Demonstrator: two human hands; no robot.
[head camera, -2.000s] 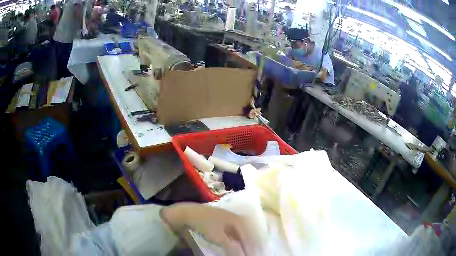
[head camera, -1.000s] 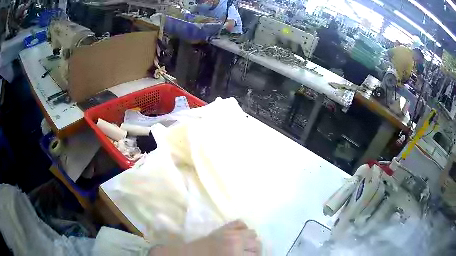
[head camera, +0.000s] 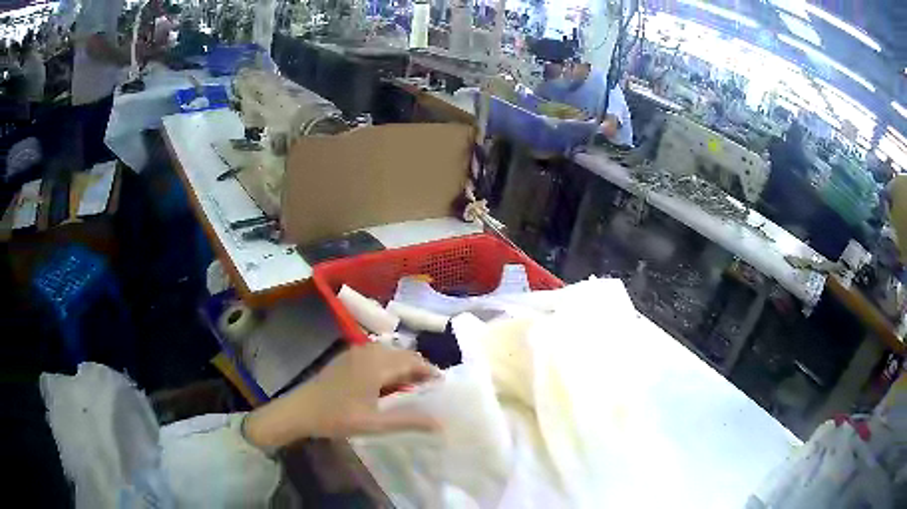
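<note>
My left hand (head camera: 348, 393) reaches in from the lower left in a white sleeve. Its thumb and fingers are apart, and it is over the near left edge of the white cloth, beside the basket; no cloth is clearly pinched. The white garment piece (head camera: 607, 373) lies on the sewing table, badly overexposed, with a yellower cream layer (head camera: 515, 363) among its folds. My right hand is not in view. A blurred whitish shape with red spots (head camera: 840, 452) is cut off at the lower right.
A red perforated basket (head camera: 343, 310) holds white rolls, a dark piece and small parts. A brown cardboard sheet (head camera: 378, 184) stands beyond it, beside another sewing machine (head camera: 283, 104). White cloth (head camera: 99, 427) hangs at the lower left. A masked person (head camera: 597, 99) sits farther back.
The view swung right, then back left. My left hand was low on the cloth a second ago; now it is farther up, near the basket, with its fingers spread.
</note>
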